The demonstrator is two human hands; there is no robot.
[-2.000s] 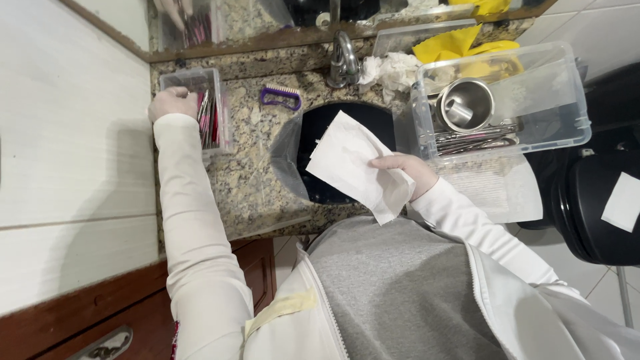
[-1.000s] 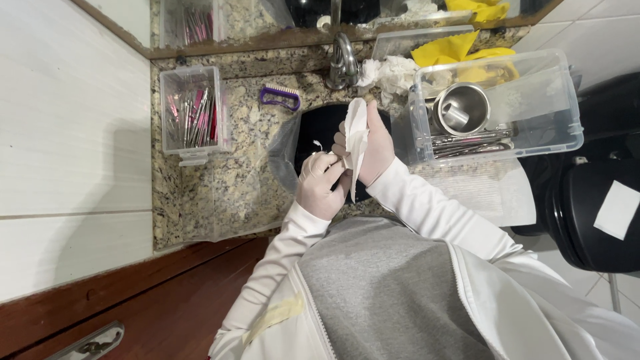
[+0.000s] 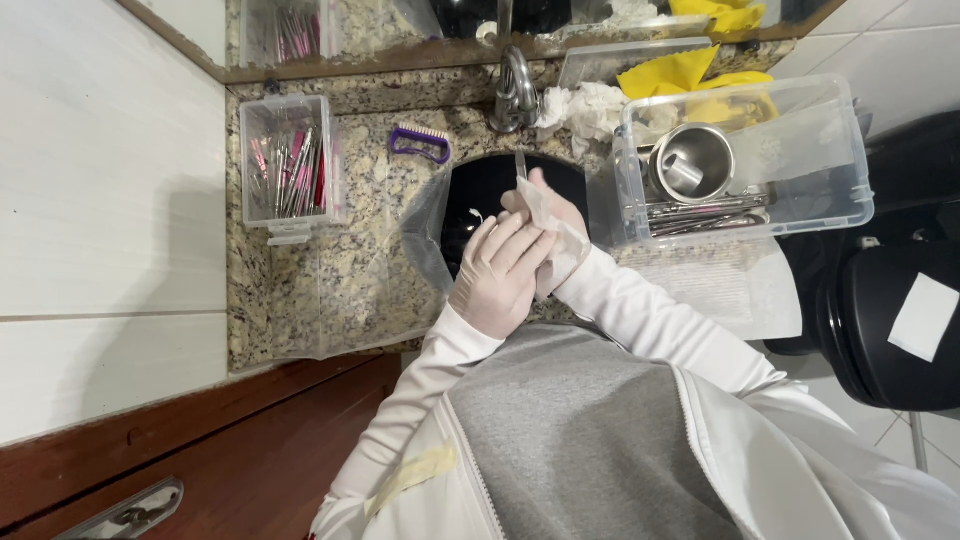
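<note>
Over the black sink basin (image 3: 480, 187), both of my gloved hands meet around a white paper towel (image 3: 564, 244). My right hand (image 3: 566, 214) holds the towel, with a slim metal tool (image 3: 521, 163) sticking up out of it toward the faucet (image 3: 516, 90). My left hand (image 3: 499, 274) presses the towel from the other side, fingers bent over its edge. A clear plastic box (image 3: 287, 161) at the left holds several metal and pink tools (image 3: 300, 176). Between that box and the basin lies a purple-handled brush (image 3: 420, 142).
On the right, a larger clear bin (image 3: 817, 217) holds a steel cup (image 3: 694, 163) and several metal implements (image 3: 709, 214). Crumpled white paper (image 3: 589, 112) and yellow gloves (image 3: 667, 73) lie behind it. A paper sheet (image 3: 720, 289) covers the counter's front right. A mirror borders the back.
My left hand has left the left box and come to the towel over the basin. The towel, spread flat in my right hand before, is now folded around a metal tool.
</note>
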